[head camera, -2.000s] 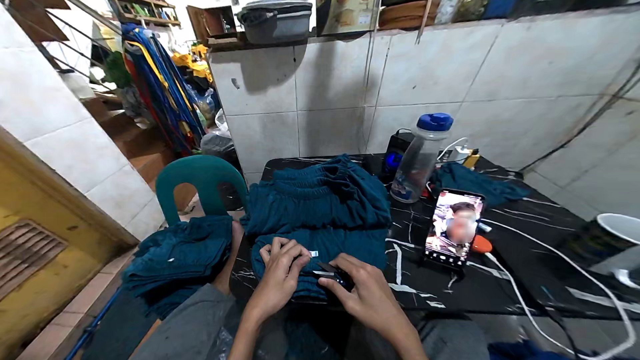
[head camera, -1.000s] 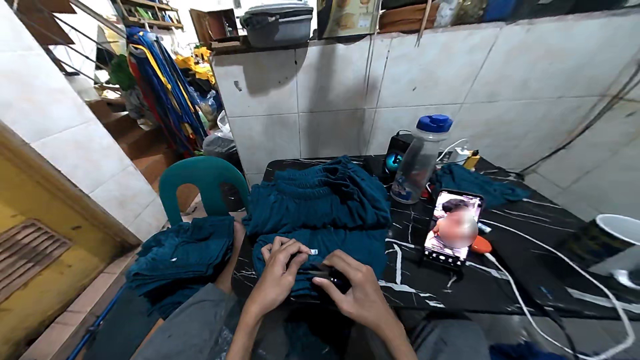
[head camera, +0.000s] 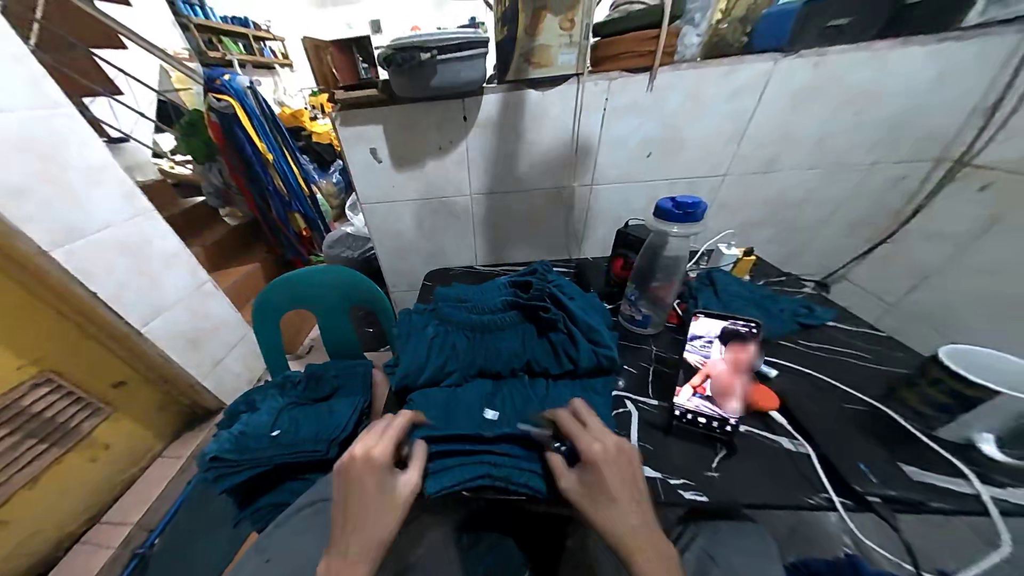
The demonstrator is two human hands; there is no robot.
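Note:
Folded teal garments (head camera: 504, 400) lie in a stack at the near edge of the black table, a small white tag on the top one. My left hand (head camera: 380, 468) is at the stack's left edge, thumb and fingers curled around the cloth; whether it grips is unclear. At the right edge, my right hand (head camera: 596, 468) holds a small dark-handled tool (head camera: 560, 444) with a blurred metal tip pointing left over the cloth. Just behind, more teal garments with gathered elastic waistbands (head camera: 504, 320) are piled. Another folded teal pile (head camera: 292, 428) lies to the left, by the green plastic chair.
A propped smartphone (head camera: 716, 372) shows a person on its screen. Behind it stand a clear bottle with blue lid (head camera: 660, 264) and a small black speaker (head camera: 624, 256). White cable runs along the right, near a large mug (head camera: 968, 400). The green plastic chair (head camera: 320, 284) stands left.
My hands have moved apart: the left hand has gone from on top of the cloth to the stack's left edge, and the right hand has moved to the right with the dark tool.

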